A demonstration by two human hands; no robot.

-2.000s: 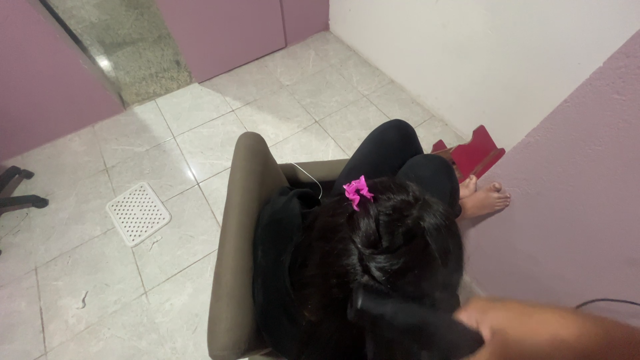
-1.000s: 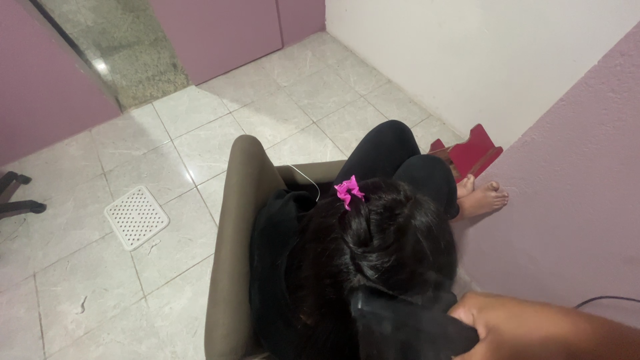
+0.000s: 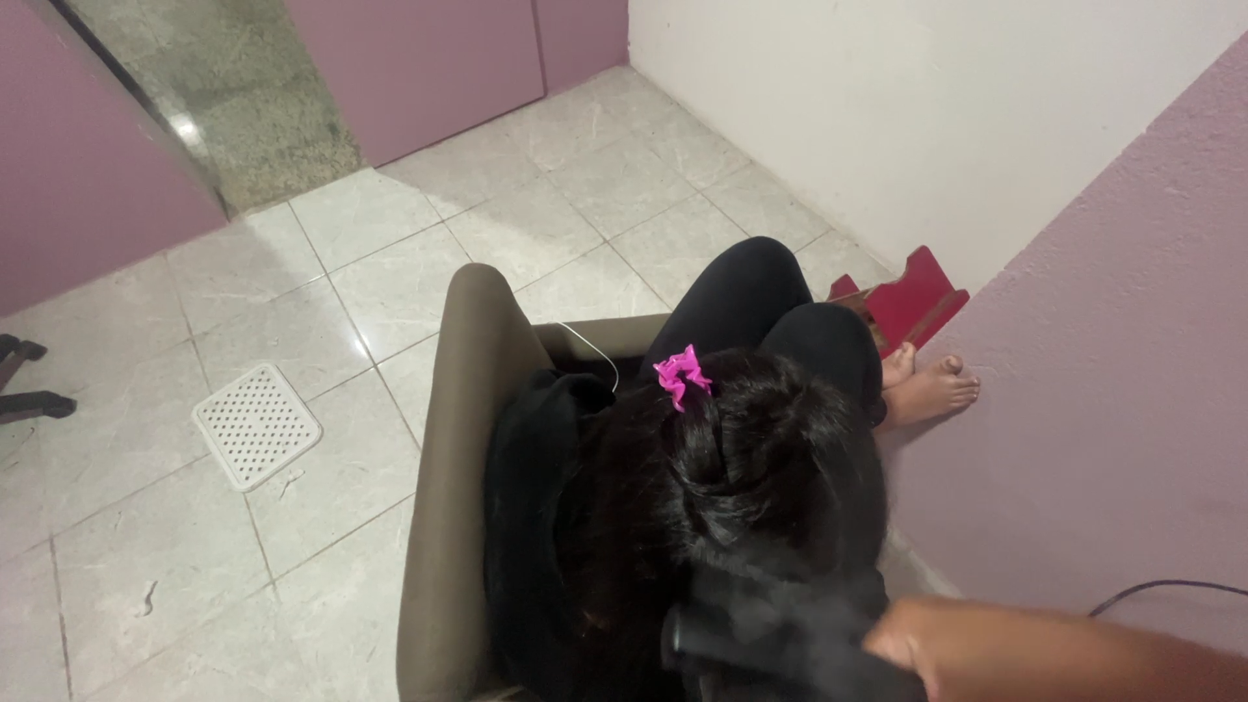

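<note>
From the lower right edge comes my right hand (image 3: 902, 634), closed around a black hair-styling tool (image 3: 741, 648), perhaps a hair dryer. Motion blurs both, and a pale haze lies over the tool. The tool is at the lower back of a seated person's dark hair (image 3: 760, 487). Part of that hair is twisted up on top, with a bright pink hair clip or tie (image 3: 684, 375) in it. Hair and the frame's bottom edge hide where the tool meets the strands. My left hand is out of view.
The person sits in a taupe armchair (image 3: 444, 507), knees forward, bare feet (image 3: 936, 390) beside a red stand (image 3: 912, 302). A white perforated mat (image 3: 258, 427) lies on the tiles. A dark cable (image 3: 1160, 583) runs by the pink wall at right.
My right hand still holds the black tool at the hair. The tool has shifted slightly lower in the view since one second ago.
</note>
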